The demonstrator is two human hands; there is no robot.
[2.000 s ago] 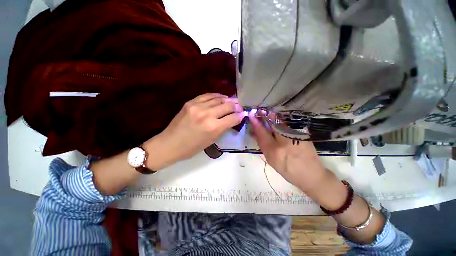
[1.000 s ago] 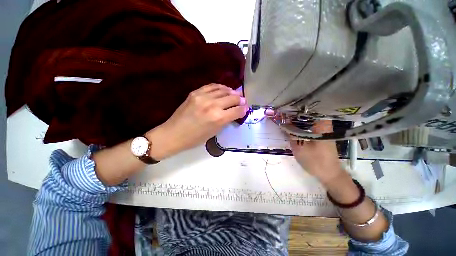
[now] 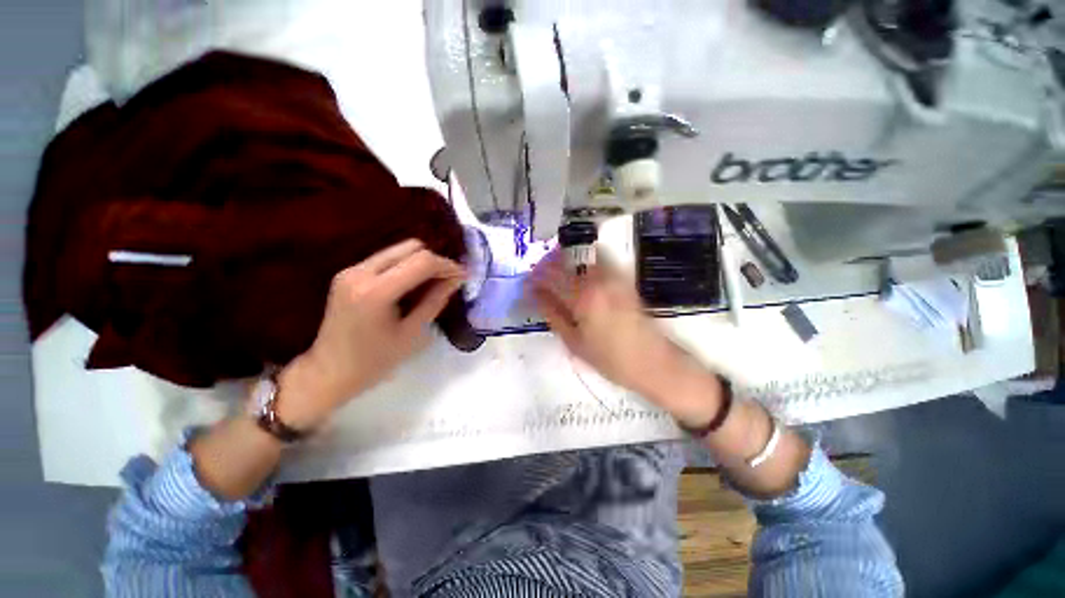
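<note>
The dark red garment [image 3: 234, 222] lies in a heap on the left of the white table, with a white strip [image 3: 150, 257] on it. Its right end reaches the lit needle area of the brother sewing machine [image 3: 818, 140]. My left hand [image 3: 380, 315] is at that right end, thumb and fingertips closed together on the garment's edge. My right hand [image 3: 607, 333] is blurred, just right of and below the lit needle area, fingers bent; whether it holds something cannot be told. The presser foot and needle [image 3: 522, 240] show small under purple-white light.
A black phone [image 3: 680, 259] lies on the machine bed, with slim dark snips [image 3: 765, 243] and a small dark piece [image 3: 752, 275] to its right. A grey scrap [image 3: 800, 322] and papers [image 3: 928, 301] lie further right. A printed scale runs along the front edge.
The view has shifted, showing the machine's brother side and the phone. My right hand has come out from under the machine head. My left hand has moved slightly away from the needle with the garment edge.
</note>
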